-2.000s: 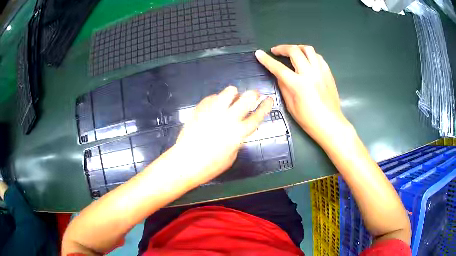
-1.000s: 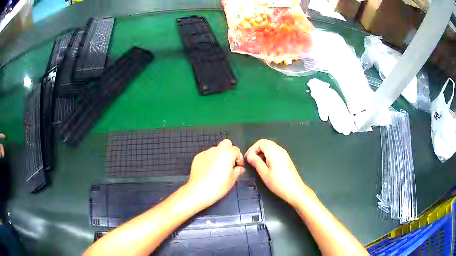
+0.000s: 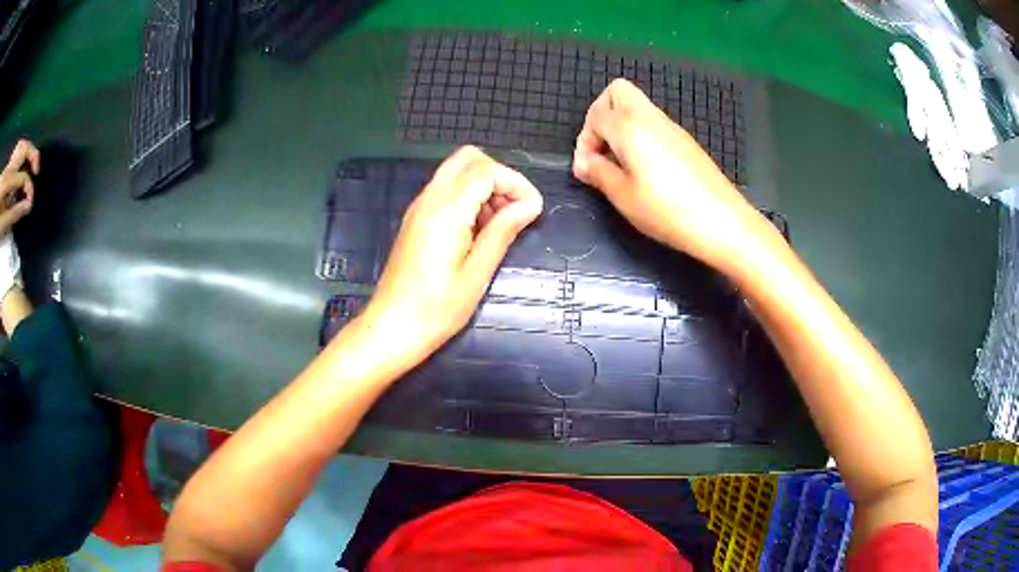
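Two black trimmer bases lie underside up, side by side: the far one (image 3: 572,232) and the near one (image 3: 609,374), each with a central circle. The pad sheet (image 3: 481,95), a black grid of small squares, lies just beyond them. My left hand (image 3: 453,240) is above the left half of the far base, its thumb and fingers pinched together. My right hand (image 3: 654,162) is over the pad sheet's lower edge and the far base's right half, fingers curled together. Any small pad between either hand's fingertips is hidden or too small to tell.
Printed trimmer bases (image 3: 162,106) are piled at the far left. White gloves (image 3: 927,112) and clear plastic strips (image 3: 1000,346) lie at the right. Blue crates (image 3: 821,520) stand below the bench edge. Another person's hand (image 3: 16,184) shows at the left edge.
The view has tilted back down from the far bench. My hands, close together by the pad sheet one second ago, are now farther apart, the left one lower over the far base.
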